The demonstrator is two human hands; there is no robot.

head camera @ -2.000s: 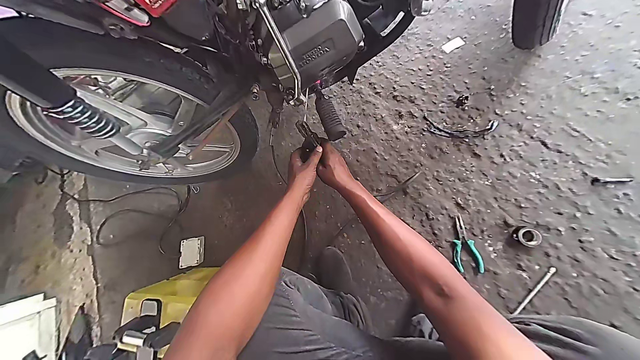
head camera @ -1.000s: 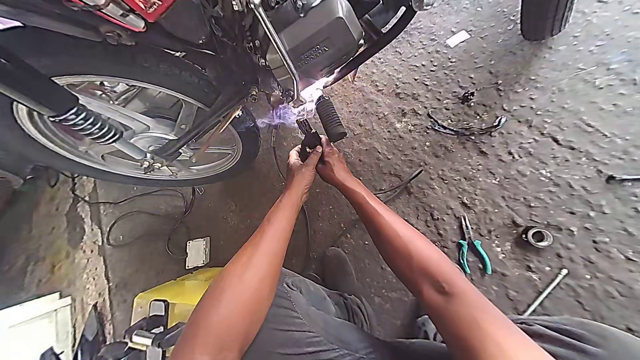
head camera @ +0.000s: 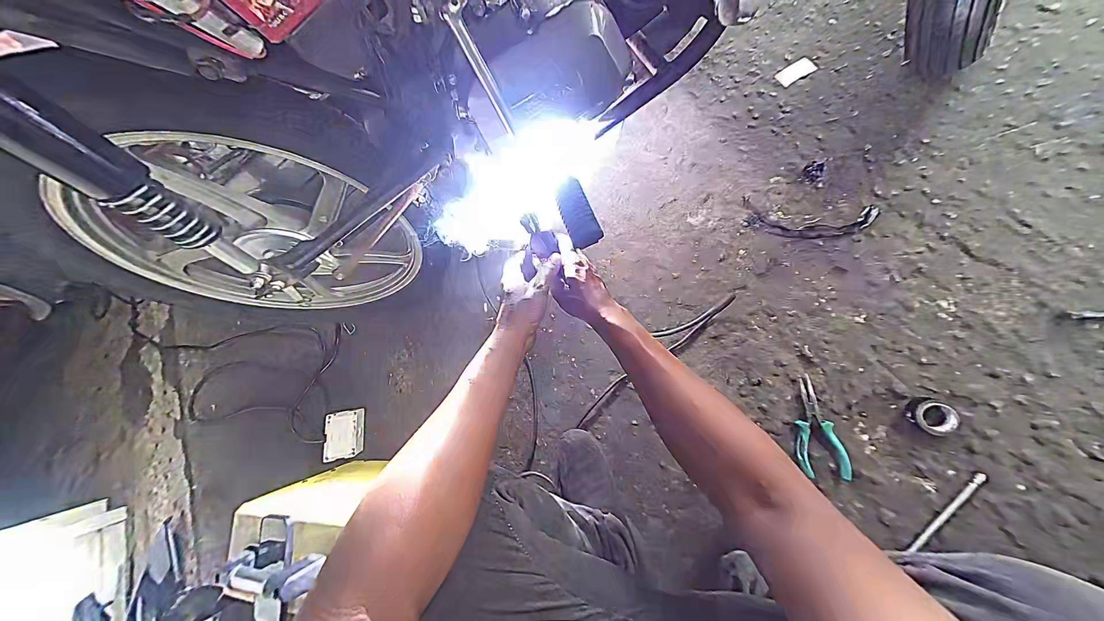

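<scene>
Both my hands meet below the motorcycle's engine point(head camera: 595, 52) and grip a dark welding electrode holder point(head camera: 542, 241). My left hand point(head camera: 524, 289) is on its left side, my right hand point(head camera: 582, 285) on its right. A blinding white-blue welding arc point(head camera: 535, 177) glows just beyond the holder, under the engine, and hides the metal there and the electrode's tip. The black rubber footpeg point(head camera: 580, 214) stands right beside the glare, just above my right hand. A metal lever point(head camera: 479, 69) runs down into the light.
The rear wheel point(head camera: 233, 220) is at left. Black cables point(head camera: 604, 397) lie on the ground below my hands. Right of my right arm are teal-handled pliers point(head camera: 819, 431), a metal ring point(head camera: 936, 417) and a metal rod point(head camera: 949, 513). A yellow case point(head camera: 293, 500) stands lower left, near a small pale plate point(head camera: 344, 435).
Two seconds ago there was no light under the engine; one second ago a small violet-white glow showed there. Now it is a large, blinding glare. My hands have stayed together on the holder.
</scene>
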